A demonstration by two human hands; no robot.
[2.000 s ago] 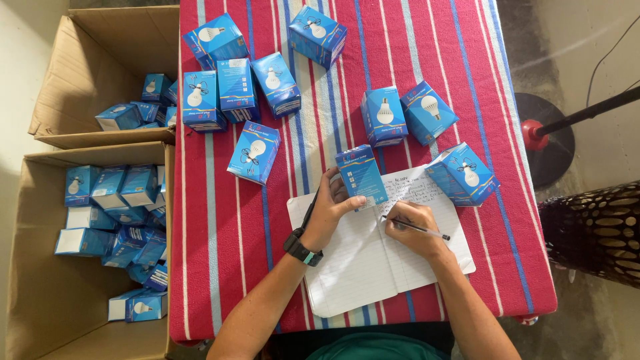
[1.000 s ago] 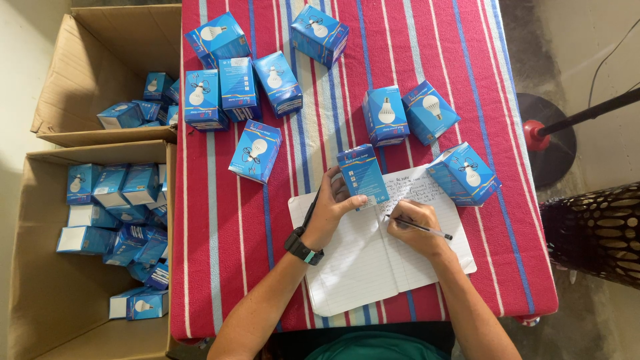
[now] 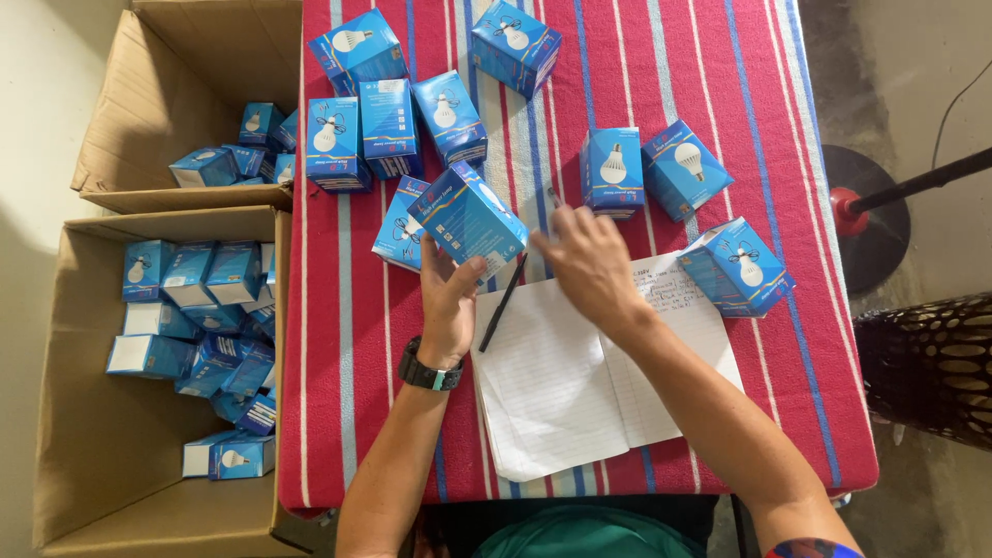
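Note:
My left hand point(image 3: 451, 306) grips the lower end of a blue LED bulb box point(image 3: 474, 225), tilted over another bulb box point(image 3: 399, 232) on the striped cloth. My right hand point(image 3: 585, 260) is blurred above the top of an open lined notebook point(image 3: 550, 380); a thin, blurred pen-like thing point(image 3: 554, 198) shows at its fingertips, and its grip is hard to make out. A black pen point(image 3: 504, 304) lies on the left page's upper left edge. Handwriting covers the top of the right page, partly behind my right arm.
More bulb boxes point(image 3: 358, 50) stand at the table's upper left, with several point(image 3: 612, 172) at the right. Two open cardboard cartons point(image 3: 167, 508) holding bulb boxes adjoin the table's left side. A black stand with a red collar point(image 3: 850, 211) and a perforated dark basket point(image 3: 930, 372) are at the right.
My left hand has moved left with the bulb box, away from the notebook. My right hand has left the written page and moved up and left. The black pen now shows on the left page.

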